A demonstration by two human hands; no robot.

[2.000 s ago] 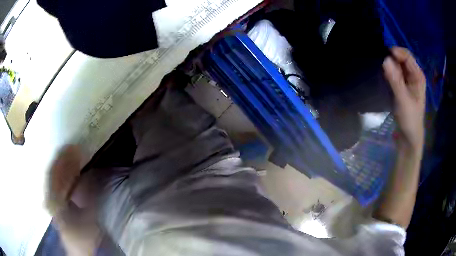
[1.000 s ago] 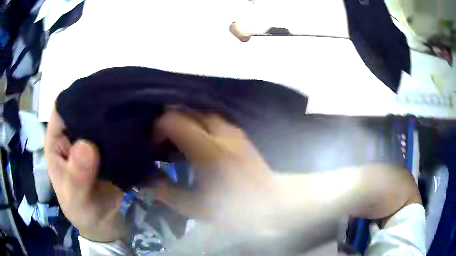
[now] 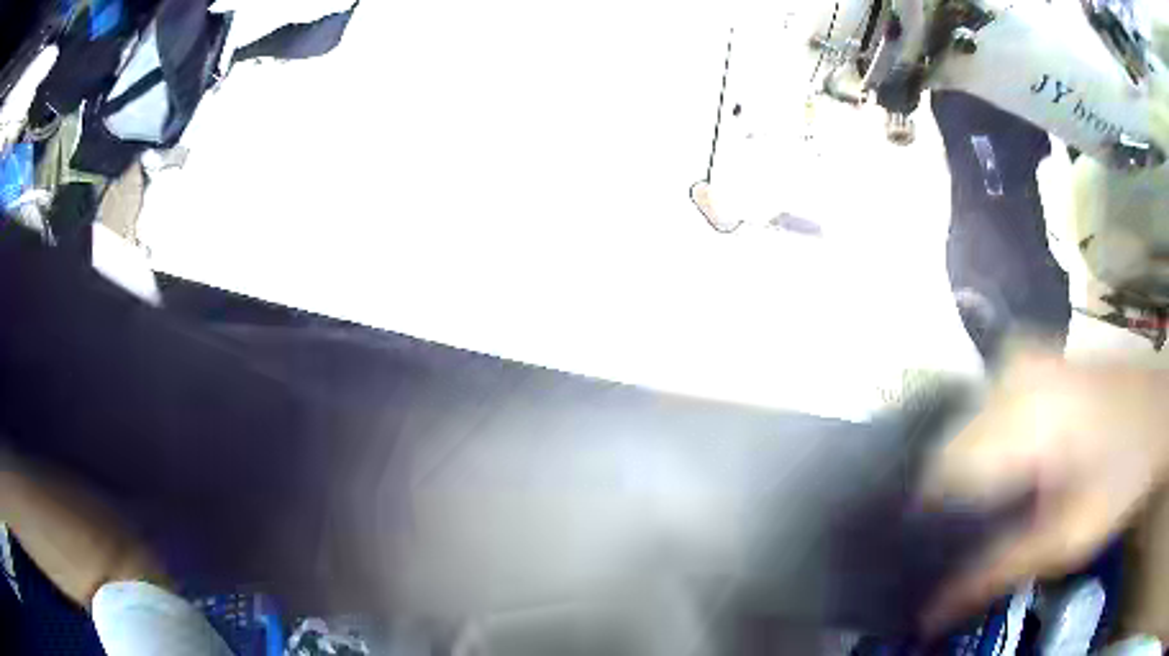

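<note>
A dark navy panel (image 3: pixel 205 423) stretches across the lower part of the view, in front of the table's near edge, and is heavily blurred. Its middle blends into a pale grey blur, so its outline there is unclear. My right hand (image 3: pixel 1051 468), also blurred, holds the panel's right end at the right side. Of my left arm only the forearm and white cuff show at the lower left; the left hand is hidden by the cloth or cut off by the left edge.
The white table (image 3: pixel 449 192) carries the sewing machine head (image 3: pixel 1064 77) at upper right. A dark piece with a small label (image 3: pixel 1006 218) lies right of the needle area. Heaped navy and grey-blue pieces (image 3: pixel 141 96) are at upper left. Blue basket parts (image 3: pixel 244 615) show below.
The dark panel, bunched between both hands a second ago, is now spread wide. My right hand has moved far right; my left hand has moved left out of sight. The view has shifted towards the machine.
</note>
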